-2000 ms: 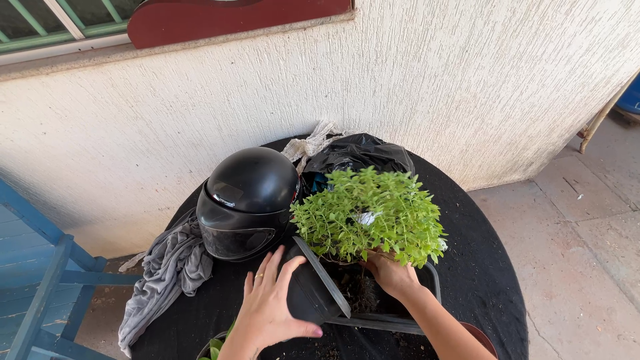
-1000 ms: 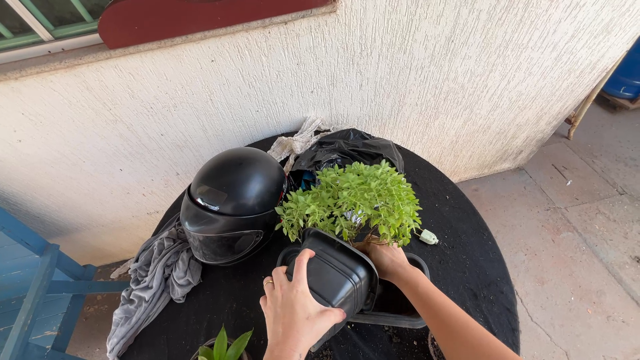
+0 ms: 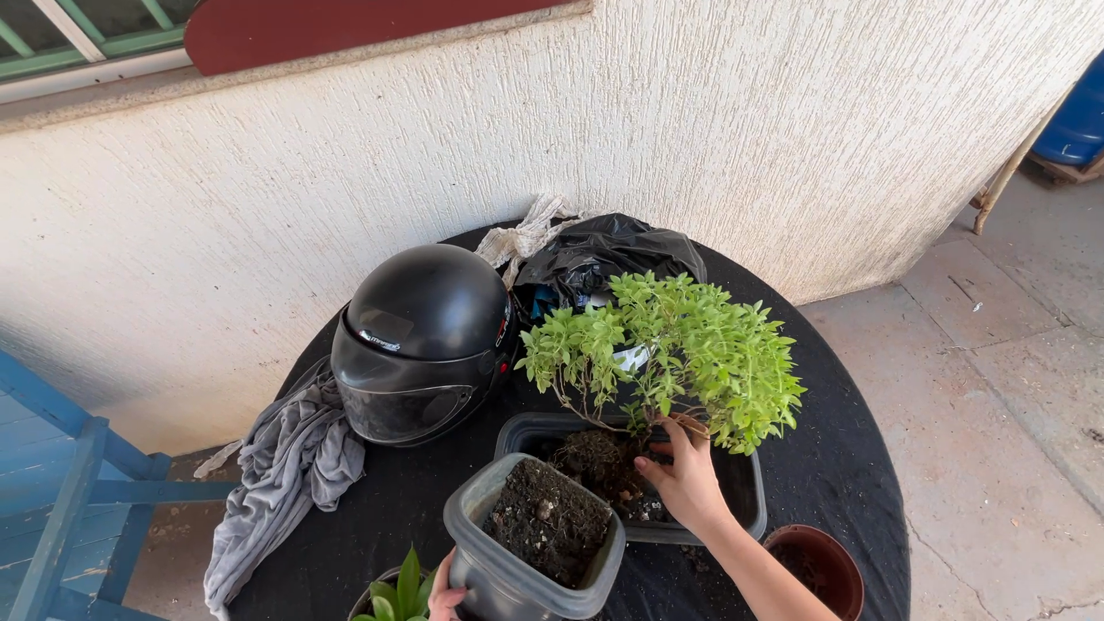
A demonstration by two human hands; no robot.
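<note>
My left hand (image 3: 446, 592) grips the side of a square black plastic pot (image 3: 483, 539), which is upright and partly filled with dark soil (image 3: 548, 520). At the base of a bushy green leafy plant (image 3: 707, 345), my right hand (image 3: 687, 474) has its fingers on the stems. The plant's root ball (image 3: 595, 457) rests over a rectangular black planter (image 3: 757, 492) that has loose soil in it. Leaves hide part of the stems, and a white tag (image 3: 632, 357) shows among them. Most of my left hand is hidden by the pot or out of frame.
A black motorcycle helmet (image 3: 423, 336) and a grey cloth (image 3: 297, 461) lie on the left of the round black-covered table (image 3: 849, 466). Behind the plant is a black plastic bag (image 3: 617, 250). A brown pot (image 3: 819, 565) and a small potted plant (image 3: 397, 595) stand near the front.
The square pot, tilted over beside the plant a second ago, is now upright with soil showing, lower and nearer me. The plant's root ball is now exposed over the planter.
</note>
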